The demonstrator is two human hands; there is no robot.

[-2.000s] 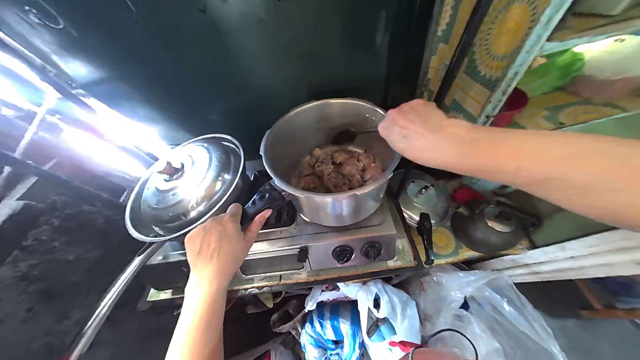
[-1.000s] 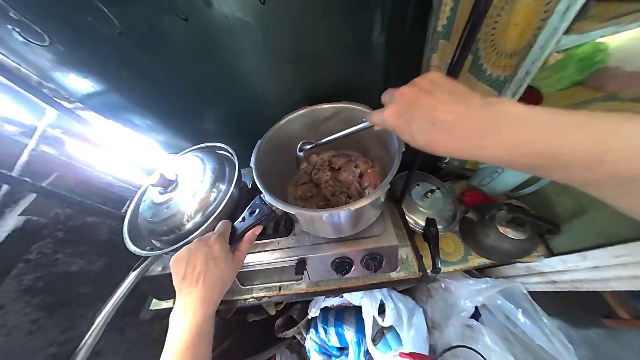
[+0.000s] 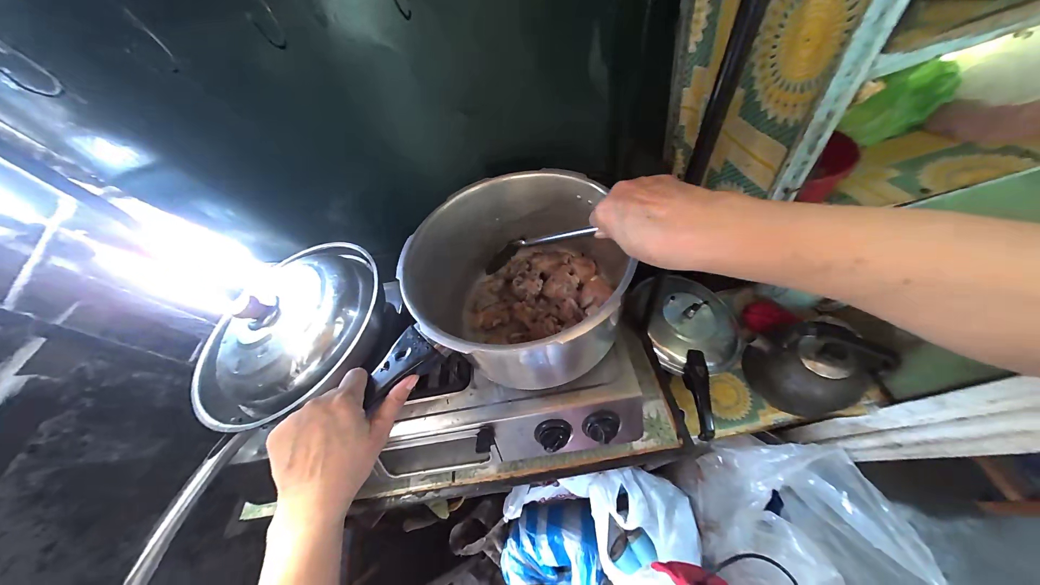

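A large metal pot (image 3: 528,366), seemingly a pressure cooker body, stands on the right burner of a gas stove (image 3: 520,435). Pieces of meat (image 3: 540,292) lie in it. My left hand (image 3: 333,431) grips the pot's black handle (image 3: 398,366) at the lower left. Over the pot's right rim, my right hand (image 3: 646,219) is closed on the handle of a metal spoon or ladle (image 3: 561,236), whose dark head rests at the back left of the meat. A glass lid with a metal rim (image 3: 286,341) covers a long-handled pan on the left.
Right of the stove lie a pressure cooker lid (image 3: 691,325) with a black handle and a dark round lid or pan (image 3: 804,370). Plastic bags (image 3: 642,520) are below the front edge. A dark wall stands behind, and a shelf with patterned lining (image 3: 804,49) at the right.
My right hand has moved the spoon or ladle within the pot, its head now lower against the meat than a second ago. My left hand has stayed on the pot handle.
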